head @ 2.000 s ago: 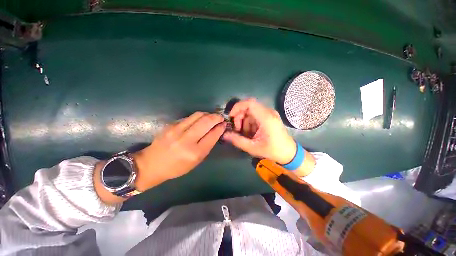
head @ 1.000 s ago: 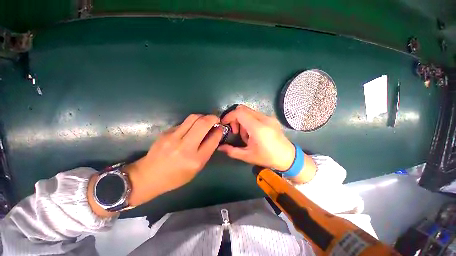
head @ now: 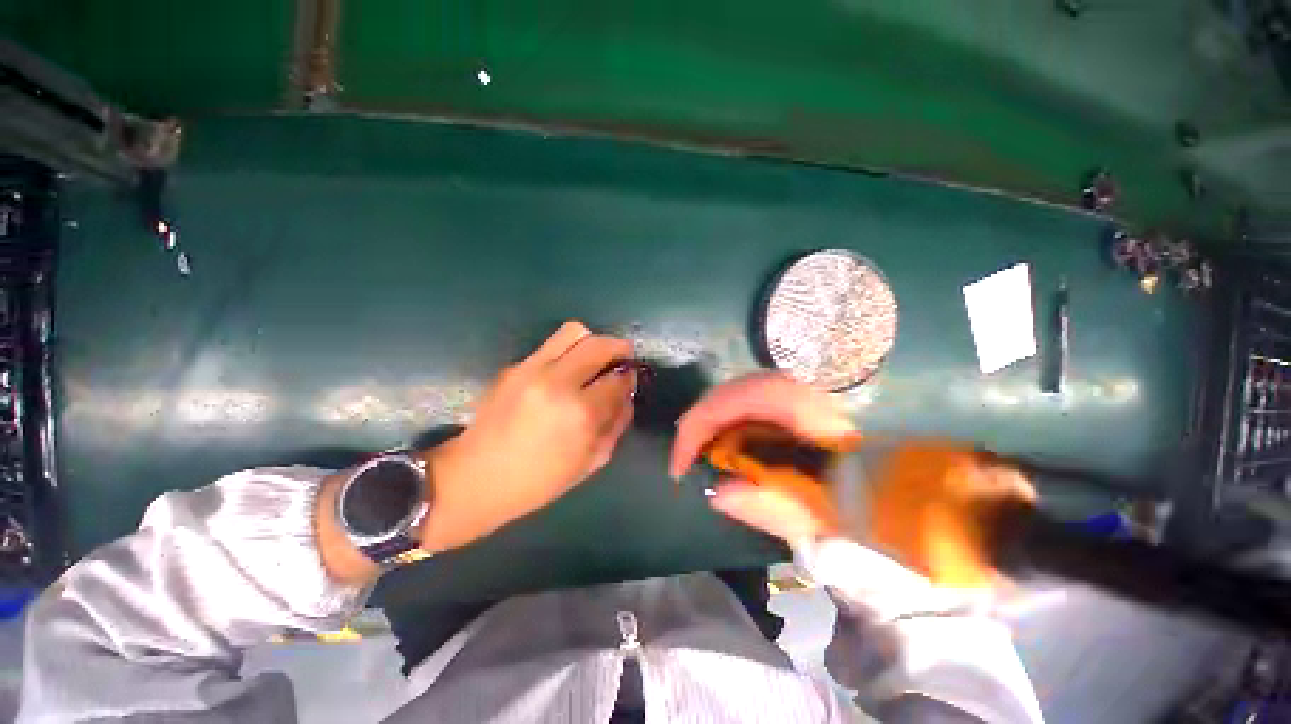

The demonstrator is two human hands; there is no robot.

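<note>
My left hand is left of centre over the green bench, its fingertips closed on a small dark unit that is mostly hidden by the fingers. My right hand is to the right of it, wrapped around the front part of the orange electric screwdriver. The screwdriver and its dark rear end are blurred and extend to the right. Its tip is hard to make out near my fingers and does not visibly touch the unit.
A round screw dish full of tiny silver grains sits beyond my right hand. A white paper slip and a thin dark stick lie to its right. A green raised strip runs along the far side. Black trays stand at the right edge.
My right hand has let go of the unit and taken hold of the screwdriver, which has swung up from its hanging position. My left hand still holds the unit. The view has shifted.
</note>
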